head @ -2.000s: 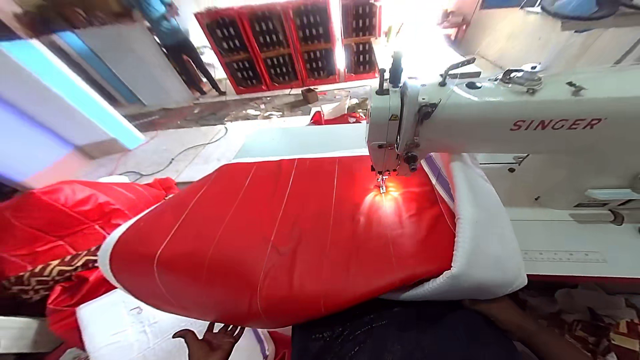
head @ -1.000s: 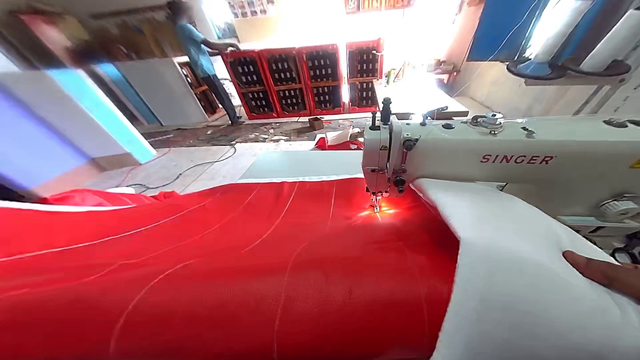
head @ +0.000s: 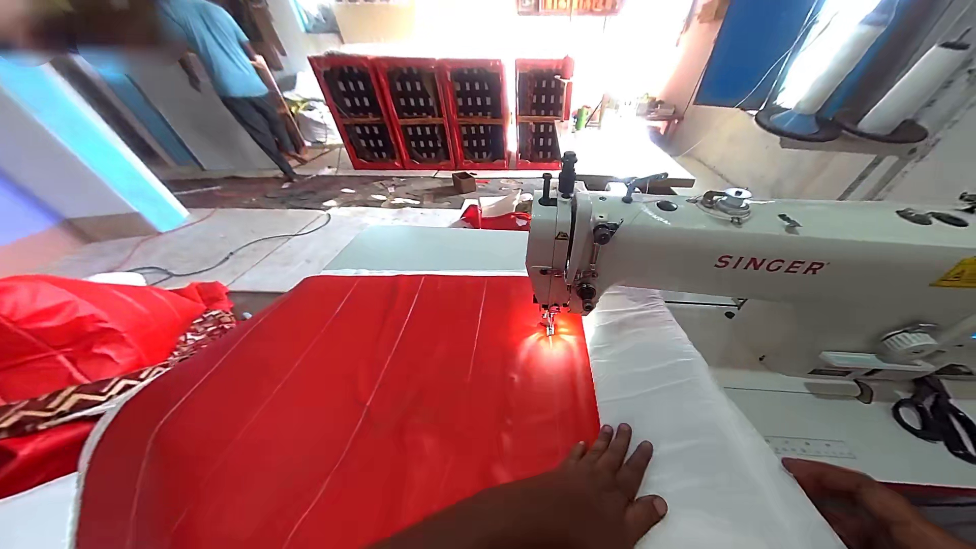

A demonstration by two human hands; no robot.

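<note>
A red cover panel (head: 366,381) with pale chalk-like lines lies over the sewing table, under the lit presser foot (head: 550,324) of a Singer sewing machine (head: 732,252). White padding (head: 679,396) shows along the panel's right side. My left hand (head: 602,488) rests flat with fingers spread across the seam between red and white, below the needle area. At the lower right my right hand (head: 862,503) is at the edge of the white padding; its fingertips are partly hidden, so its hold is unclear.
Black-handled scissors (head: 934,419) lie on the machine table at right. More red fabric (head: 91,328) is heaped at left beside a brown patterned strip (head: 99,393). Thread cones (head: 839,69) stand upper right. A person (head: 229,69) stands beyond, near red frames (head: 412,114). A cable (head: 252,248) crosses the floor.
My left hand, out of view a second ago, now lies on the panel. The red panel has been shifted and its curved left edge shows again. My right hand is lower on the white padding.
</note>
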